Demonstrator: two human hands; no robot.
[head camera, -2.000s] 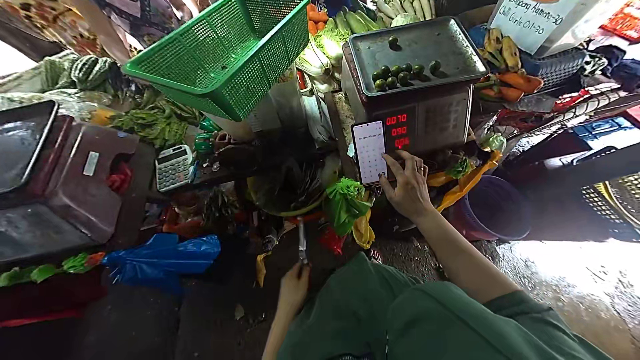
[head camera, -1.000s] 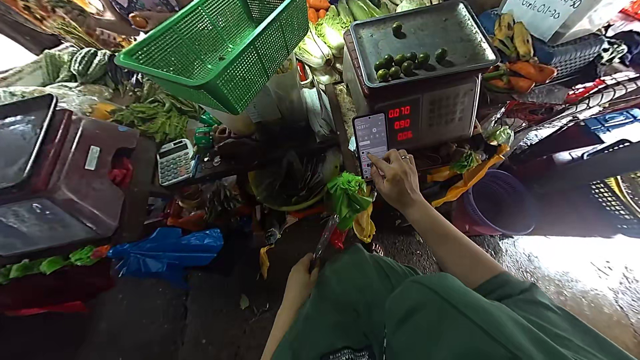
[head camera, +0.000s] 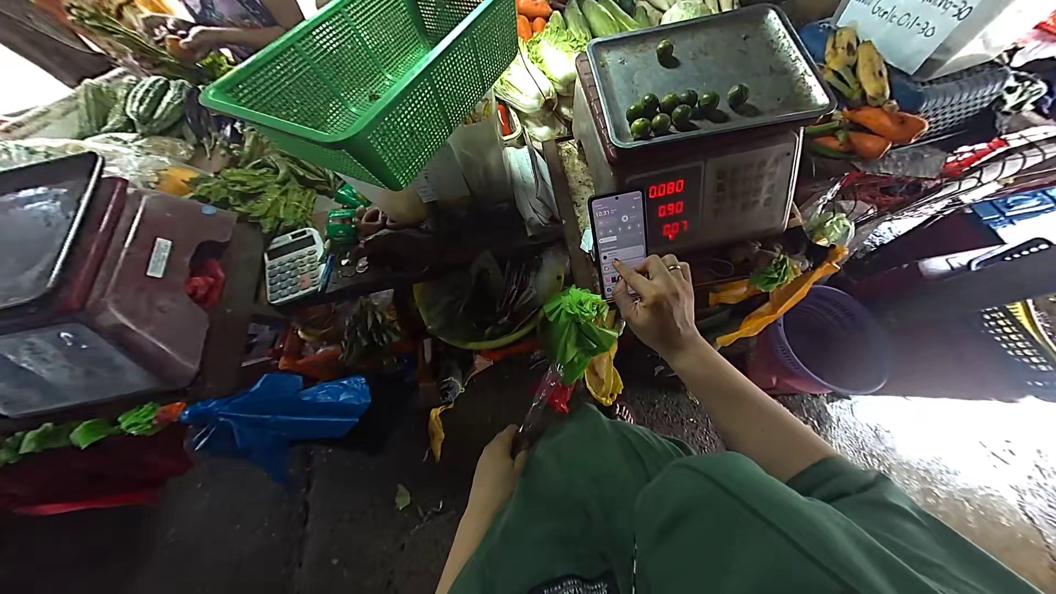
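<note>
My right hand (head camera: 658, 301) touches the lit screen of a smartphone (head camera: 619, 239) with a fingertip, its other fingers curled. The phone leans upright against the front of a digital weighing scale (head camera: 742, 186) with a red display. Several small green citrus fruits (head camera: 681, 114) lie on the scale's metal tray (head camera: 742, 49). My left hand (head camera: 499, 462) is low beside my knee, closed around something dark and partly hidden, close to a clear plastic strip. Just above it hangs a bunch of green plastic bags (head camera: 576, 330).
A green plastic basket (head camera: 396, 107) stands behind, with leafy vegetables around it. At left are a calculator (head camera: 295, 266), a second scale (head camera: 140, 280) and a blue plastic bag (head camera: 276, 412). A purple bin (head camera: 825, 342) is at right. Another person's hands (head camera: 198, 41) are at the top left.
My left hand has drawn back toward my knee from its place two seconds ago, where it held a long, pale thing. My right hand has moved from the phone's edge onto its screen.
</note>
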